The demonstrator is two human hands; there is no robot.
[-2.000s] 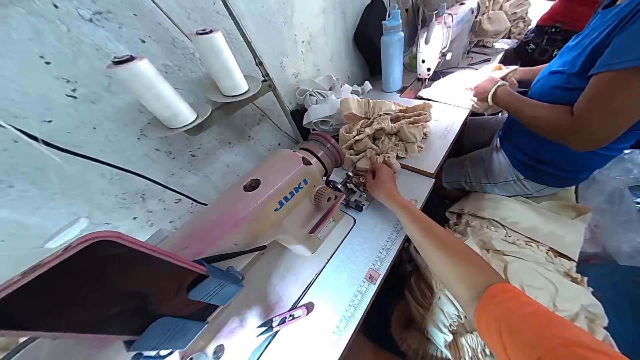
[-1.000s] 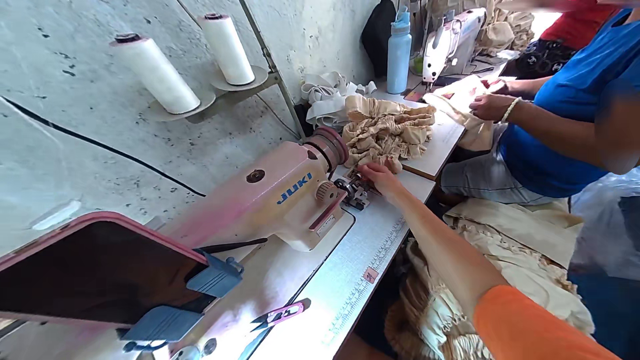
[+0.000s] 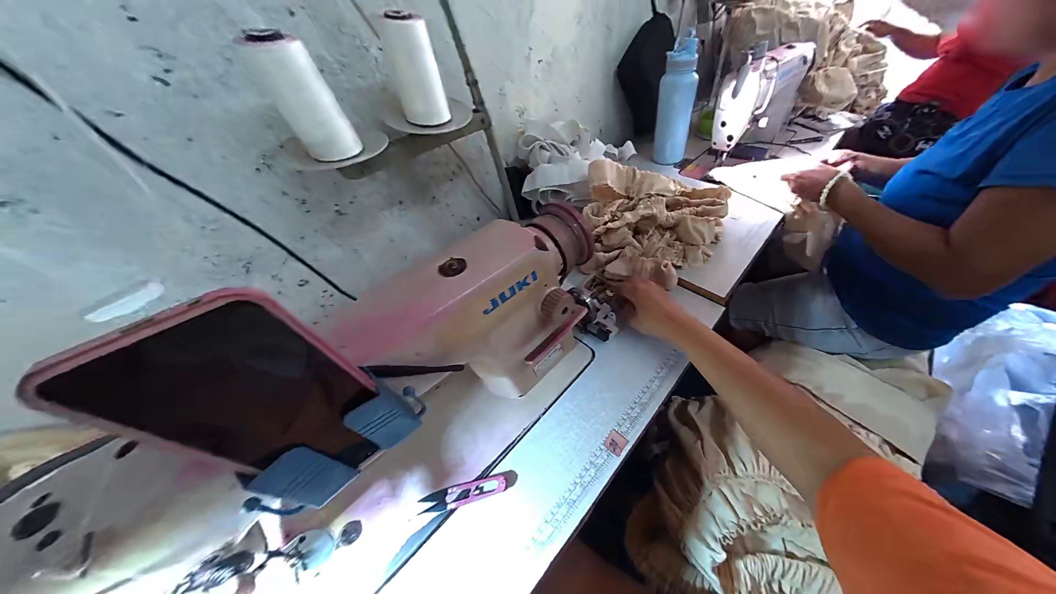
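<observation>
My right hand reaches out from an orange sleeve, with its fingers at the metal bobbin winder beside the handwheel of a Juki sewing machine. The fingertips are partly hidden, so whether they grip anything cannot be told. Just beyond the hand lies a heap of gathered beige fabric. My left hand is not in view. Pink thread snips lie on the machine table, nearer to me. A phone in a blue clamp stands over the left part of the machine.
White thread cones stand on a rack by the wall. A blue bottle and white strips are behind the beige heap. At right, a person in blue handles cloth by another sewing machine. Gathered cloth hangs below the table edge.
My right hand stays at the bobbin winder throughout. The hands of the person in blue have shifted with their cloth.
</observation>
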